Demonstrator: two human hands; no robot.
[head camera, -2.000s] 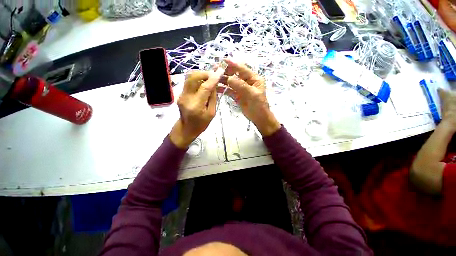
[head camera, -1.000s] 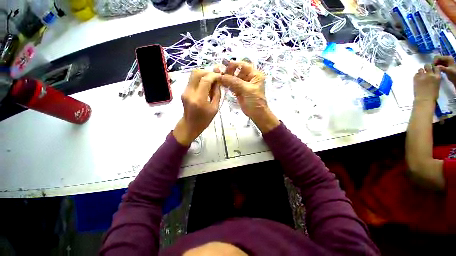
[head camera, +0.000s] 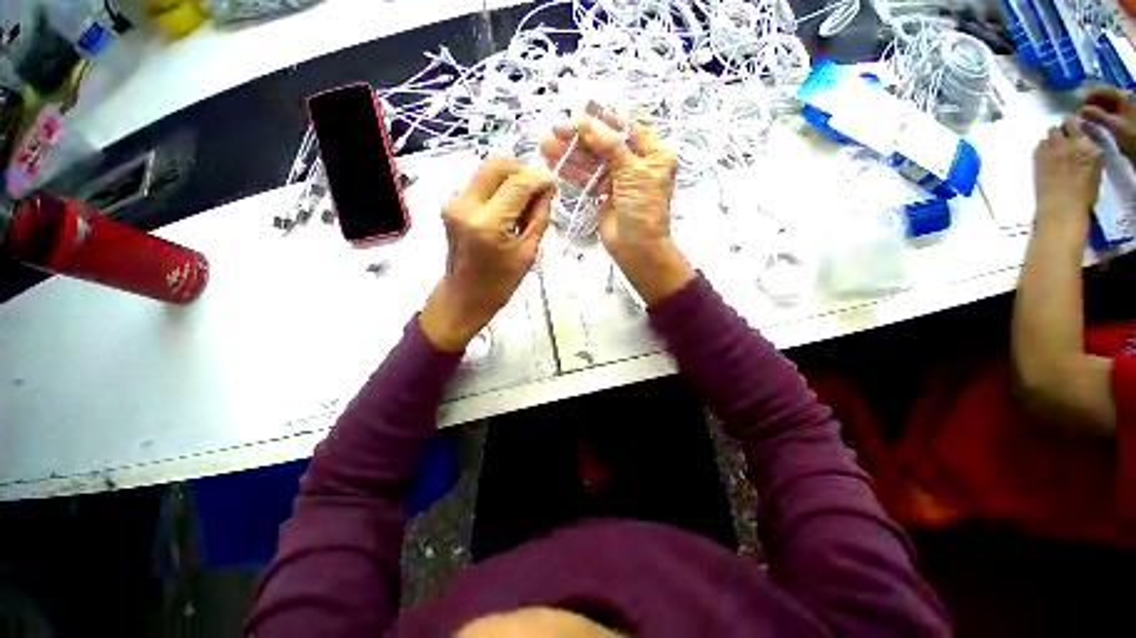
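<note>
My left hand (head camera: 496, 231) and my right hand (head camera: 637, 187) are raised over the white table, a little apart. A white cable (head camera: 576, 199) runs between them; its coil hangs below the right fingers. The right fingers hold the cable near an end that looks like a plug, too blurred to identify. The left fingertips are pinched together by the cable; what lies between them is hidden. A tangled heap of white cables (head camera: 698, 75) lies beyond my hands.
A red-cased phone (head camera: 358, 162) lies left of my hands, a red flask (head camera: 118, 249) farther left. At right are a blue-and-white packet (head camera: 887, 125), a blue block (head camera: 927, 217), a cable bundle (head camera: 941, 69) and another person's hands (head camera: 1071, 156).
My hands have moved slightly apart, and the white cable now shows between them. The view has shifted, so the table items sit higher. The other person's hands have come together over a blue item.
</note>
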